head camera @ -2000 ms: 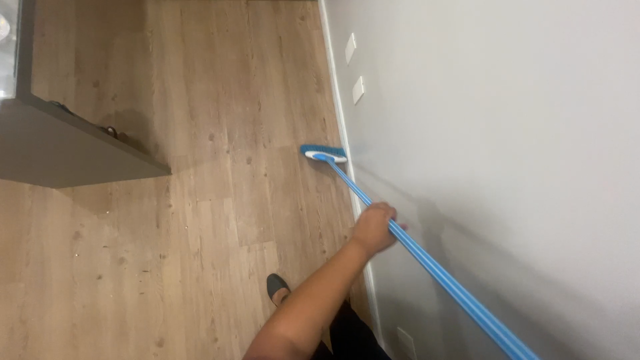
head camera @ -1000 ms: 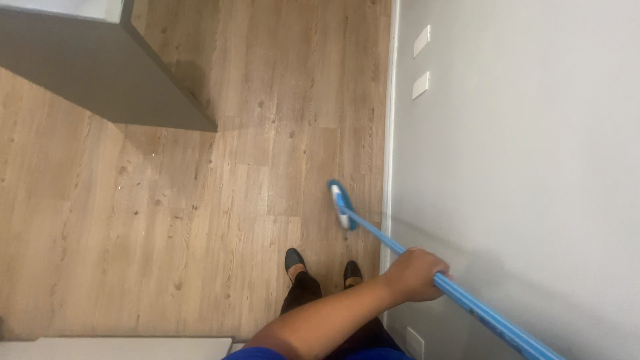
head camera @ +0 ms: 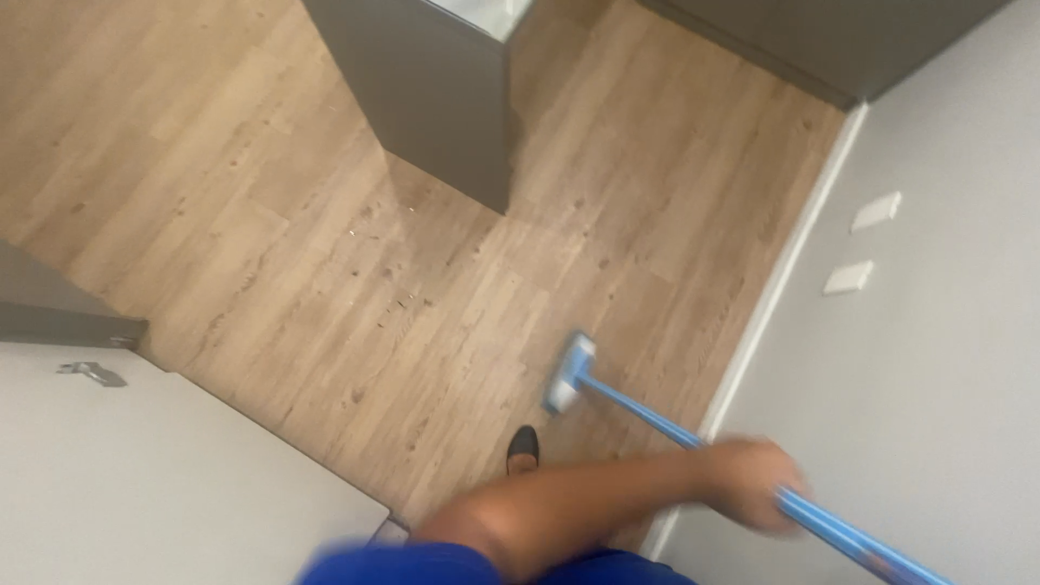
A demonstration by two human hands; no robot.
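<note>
My left hand [head camera: 751, 485] is closed around the blue handle of a broom [head camera: 646, 414], at the lower right. The handle slants from the bottom right edge up to the broom head [head camera: 571, 374], which is blue and white and blurred. That head is over the wood-look floor, just above and right of a dark shoe [head camera: 524, 443] on my foot. Small bits of debris [head camera: 398, 302] lie scattered on the floor to the left of the head. My right hand is not seen.
A grey panel with a light top [head camera: 439, 106] juts in from above. The grey wall [head camera: 918, 366] with a white baseboard [head camera: 784, 276] runs down the right, bearing two white plates [head camera: 849, 278]. At lower left stands a pale door-like panel [head camera: 179, 471] with a metal handle [head camera: 93, 374].
The broom head has moved away from the baseboard, where it was two seconds ago. My left hand stays on the handle. The view has turned, bringing in the pale panel at lower left.
</note>
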